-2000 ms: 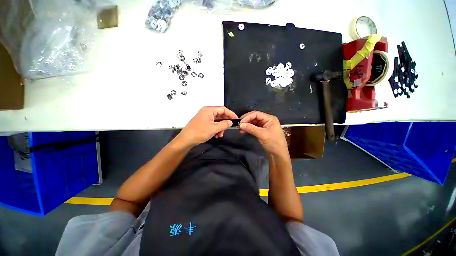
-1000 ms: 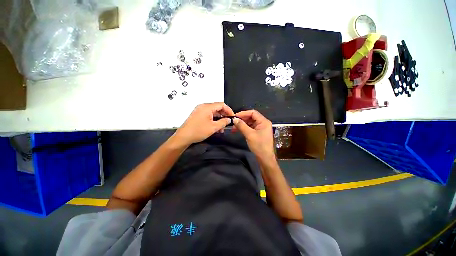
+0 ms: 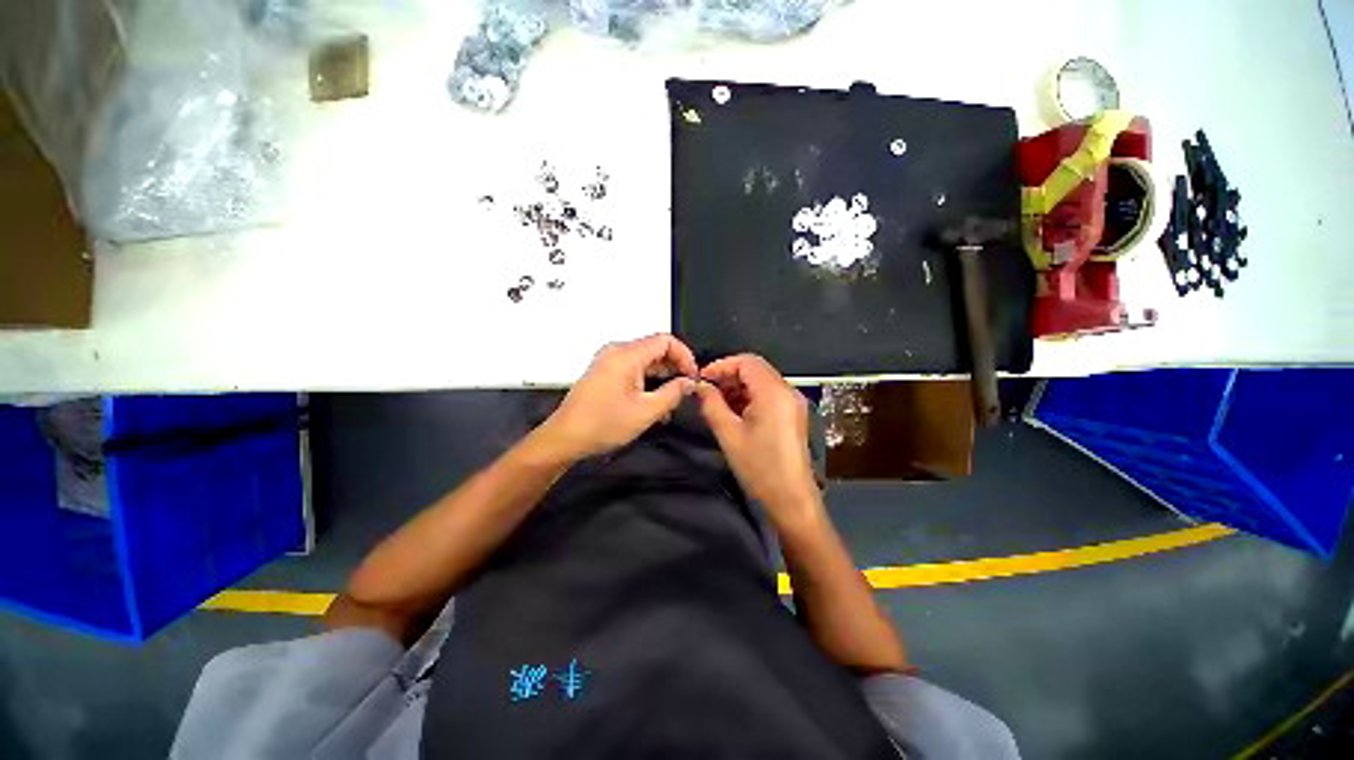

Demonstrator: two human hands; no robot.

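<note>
My left hand point(image 3: 621, 395) and my right hand point(image 3: 757, 420) meet fingertip to fingertip at the table's front edge, by the lower left corner of the black mat point(image 3: 876, 319). They pinch a small dark stem point(image 3: 694, 377) between them, mostly hidden by the fingers. Its ends and any part on it cannot be made out. White washers point(image 3: 836, 232) lie heaped on the mat, with a few single ones near its back edge. Small shiny metal rings point(image 3: 558, 223) lie scattered on the white table left of the mat.
A hammer point(image 3: 974, 305) lies on the mat's right side, its handle past the edge. Right of it are a red tape dispenser point(image 3: 1072, 305), a loose tape roll point(image 3: 1083, 92) and piled black stems point(image 3: 1206, 223). Clear bags point(image 3: 178, 164) lie left. An open box point(image 3: 921, 431) and blue crates point(image 3: 208, 505) are below.
The right hand has moved left against the left hand, and the dark stem shows less between the fingers. The table scene has shifted slightly down and right in the view.
</note>
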